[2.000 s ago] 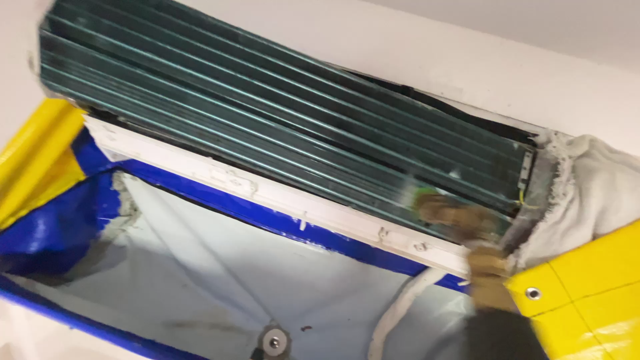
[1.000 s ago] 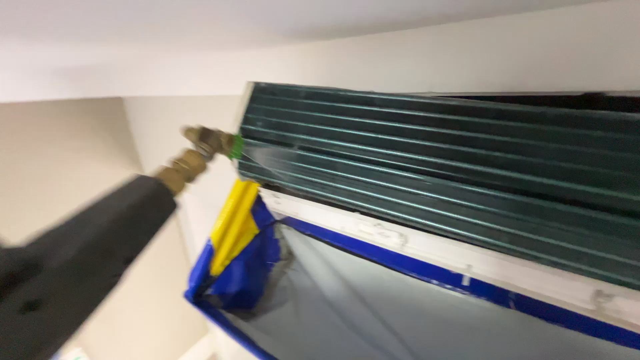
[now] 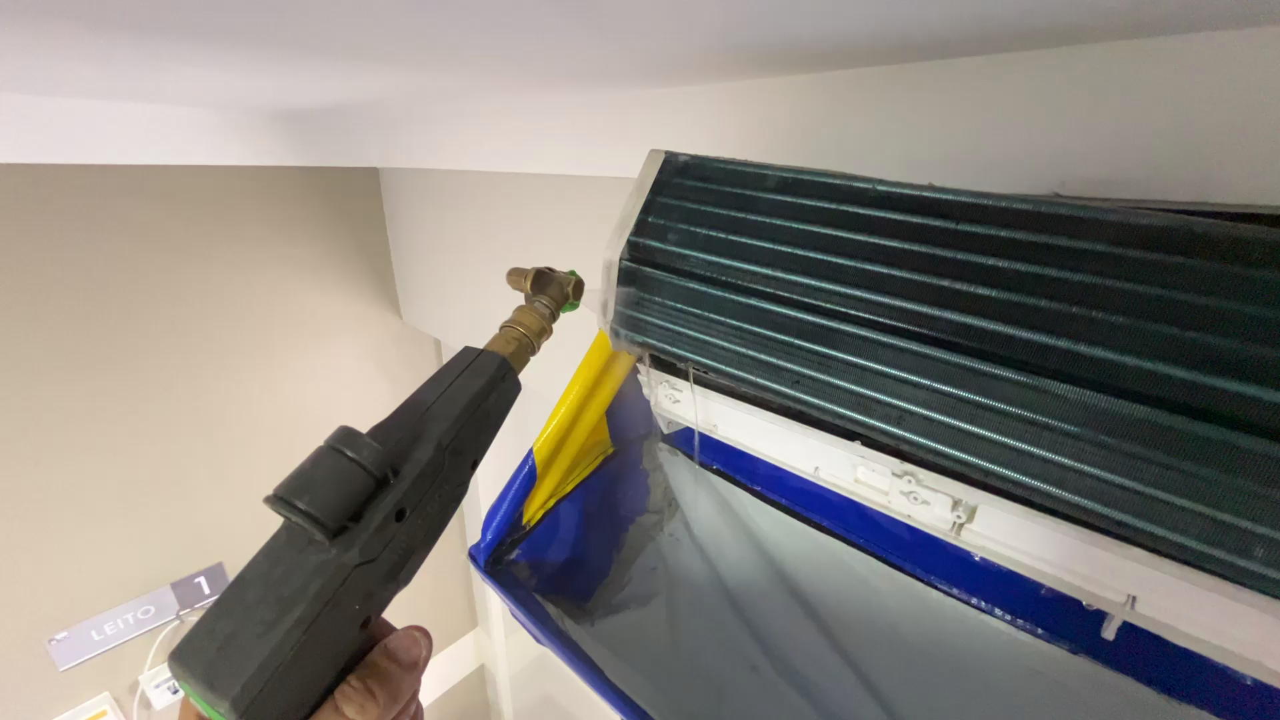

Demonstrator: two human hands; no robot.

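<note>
My right hand (image 3: 382, 675) grips a black spray gun (image 3: 350, 540) from the lower left edge; part of the hand is hidden behind the gun. The gun's brass fitting and nozzle (image 3: 548, 290) point up and right, just left of the end plate of the exposed finned coil (image 3: 900, 330) of a wall-mounted air conditioner. Water drips from the coil's lower left corner. Below it, a blue, yellow and grey catch cover (image 3: 700, 580) hangs open like a trough, its yellow corner flap (image 3: 575, 430) reaching up to the coil. My left hand is not seen.
The ceiling (image 3: 500, 70) lies close above the unit. A white plastic lower frame (image 3: 900, 480) with clips runs under the coil. On the beige wall at the lower left are a small grey sign (image 3: 135, 615) bearing writing and a thin white cable (image 3: 150, 650).
The spray nozzle was over the coil's right part, then at its left end with spray showing; now it is just off the left end. The view has swung left.
</note>
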